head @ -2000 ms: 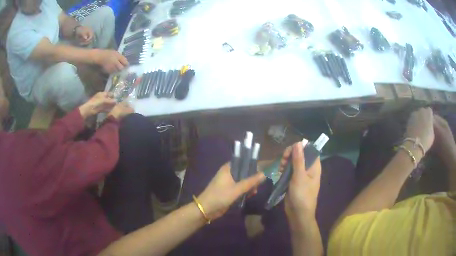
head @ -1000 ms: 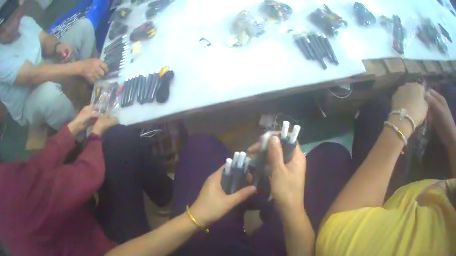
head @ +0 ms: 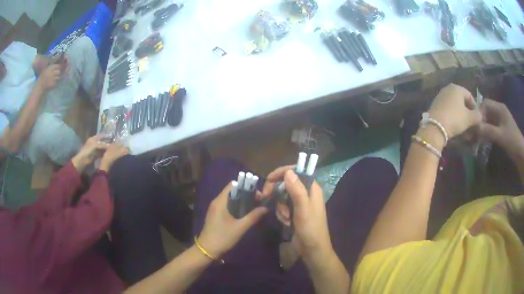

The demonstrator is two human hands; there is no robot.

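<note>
My left hand [head: 226,224], with a gold bangle at the wrist, holds an upright bunch of several black rods with white ends [head: 242,201] above my lap. My right hand [head: 307,221] is close beside it and holds more black rods with white ends [head: 304,179]; two white tips stand up above the thumb. The fingers of my right hand reach towards the left bunch; whether they touch it is hard to tell. The lower parts of the rods are partly hidden by the hands.
The white-covered table [head: 230,92] holds rows of rods [head: 150,112], another rod group [head: 350,49] and bagged cable sets [head: 267,31]. A person in maroon [head: 57,229] sits at the left, one in yellow [head: 442,247] at the right, another at the far left by a blue crate [head: 86,26].
Both hands have shifted left in view, still holding rods. The left bunch shows more white tips than two seconds ago. The far-left person's hand has left the table edge.
</note>
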